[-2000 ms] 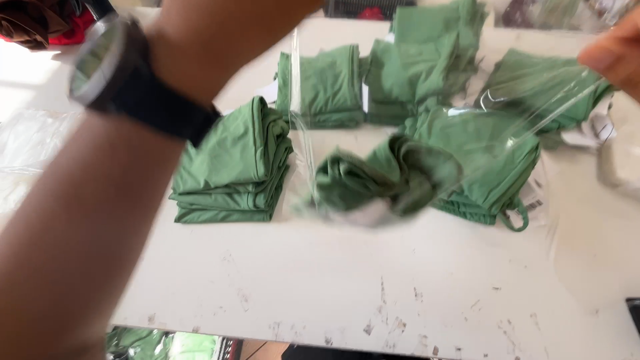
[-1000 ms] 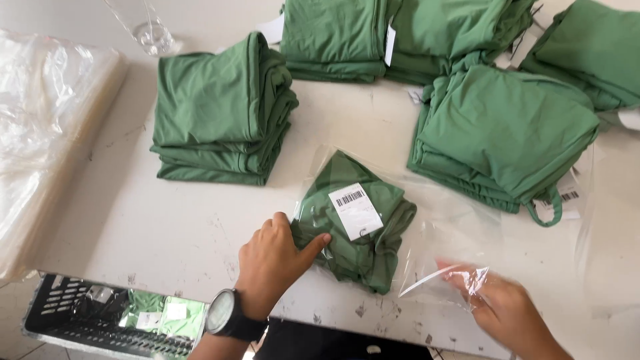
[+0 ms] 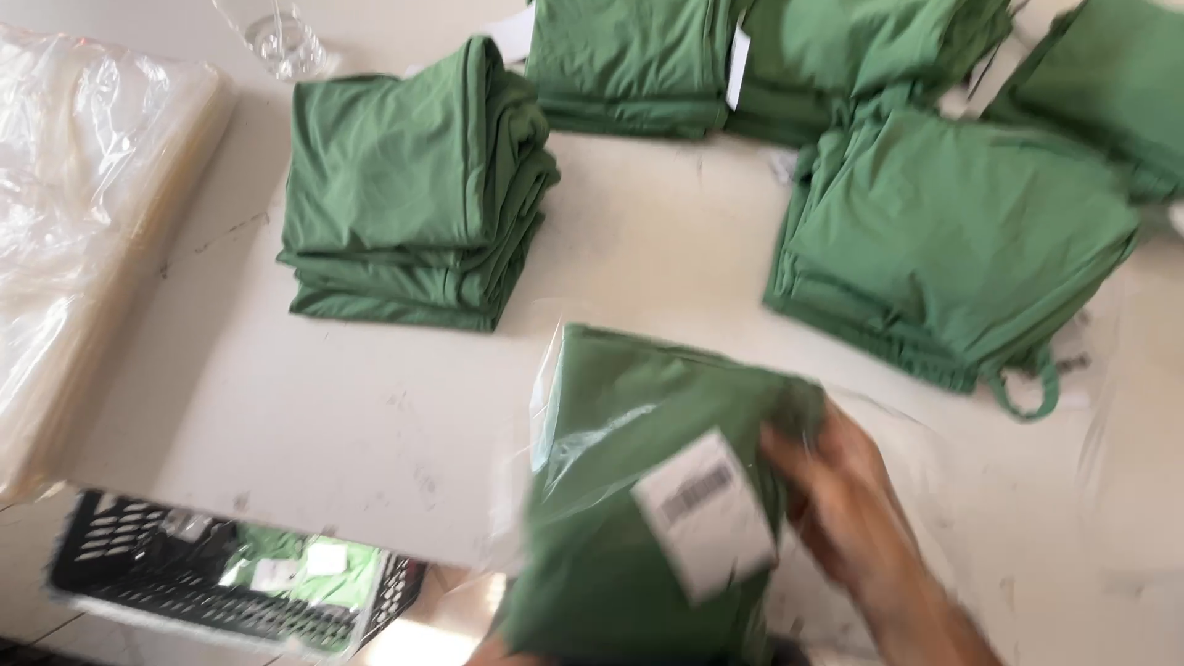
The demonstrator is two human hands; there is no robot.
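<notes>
A folded green garment (image 3: pixel 647 407) in a clear plastic bag (image 3: pixel 548 416) is held tilted above the table's near edge, a white barcode label (image 3: pixel 708 518) on its face. My right hand (image 3: pixel 837 490), somewhat blurred, grips the garment's right side, the fingers at its upper right corner. Only a little of my left hand (image 3: pixel 509 655) shows under the lower left corner, at the bottom of the view; its fingers are mostly hidden. Beyond the bagged garment lie a stack of folded green garments (image 3: pixel 388 176) at left and another green pile (image 3: pixel 962 231) with a loop at right.
More green stacks (image 3: pixel 629 65) line the far side of the white table (image 3: pixel 370 398). Clear plastic bags (image 3: pixel 83 185) lie at the left, near a drinking glass (image 3: pixel 282 42). Below the table's near edge is a black plastic crate (image 3: pixel 213 592) with packed items.
The bagged garment was lying on the table a second ago; now it is raised and spread flatter inside the bag. My right hand has moved from the bag's loose end onto the garment's side.
</notes>
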